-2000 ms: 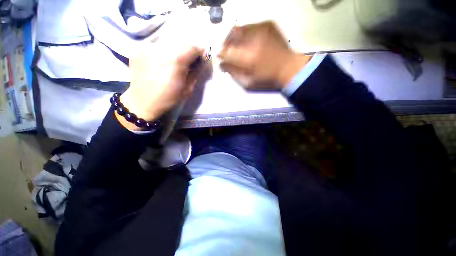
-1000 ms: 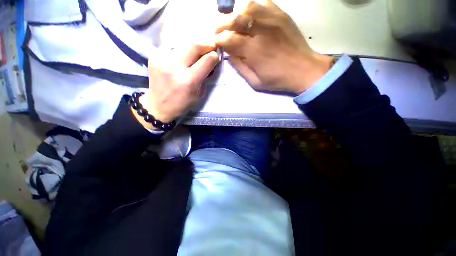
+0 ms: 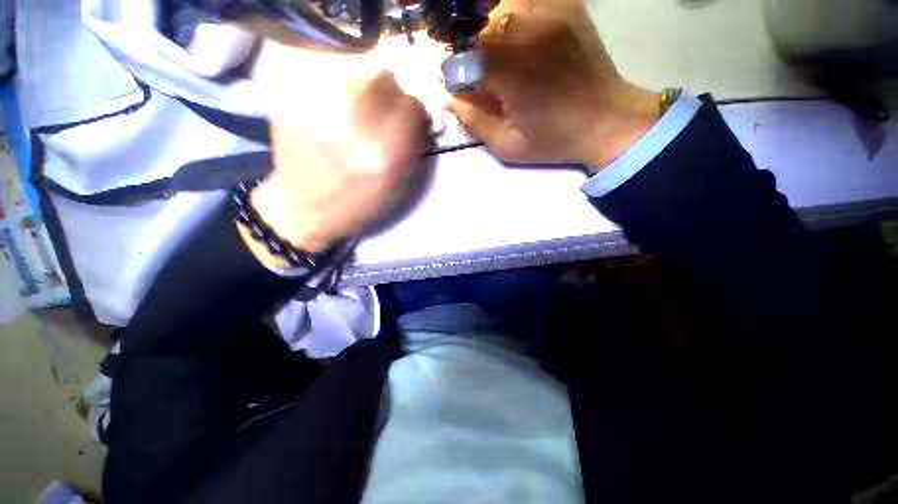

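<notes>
My left hand (image 3: 350, 162) is bare and blurred, with a dark bead bracelet, over the bright white table just below the machine head. Its fingers are curled; what they hold cannot be made out in the glare. My right hand (image 3: 556, 89) is bare, beside the silvery cylinder (image 3: 463, 72) under the dark machine fittings (image 3: 458, 20). Its fingertips are bent down and partly hidden behind the cylinder. The pale garment (image 3: 103, 221) with narrow dark bands lies to the left of my left hand.
The white table (image 3: 512, 202) has a front edge with a measuring scale (image 3: 492, 258). A pale cloth piece (image 3: 330, 323) hangs below that edge. A dark object with a metal tip (image 3: 866, 113) lies at the far right. A striped-looking cloth heap shows partly at lower left.
The machine head and bright light show more at the top. My left hand has moved slightly down and away from my right, and the fingertips are now apart.
</notes>
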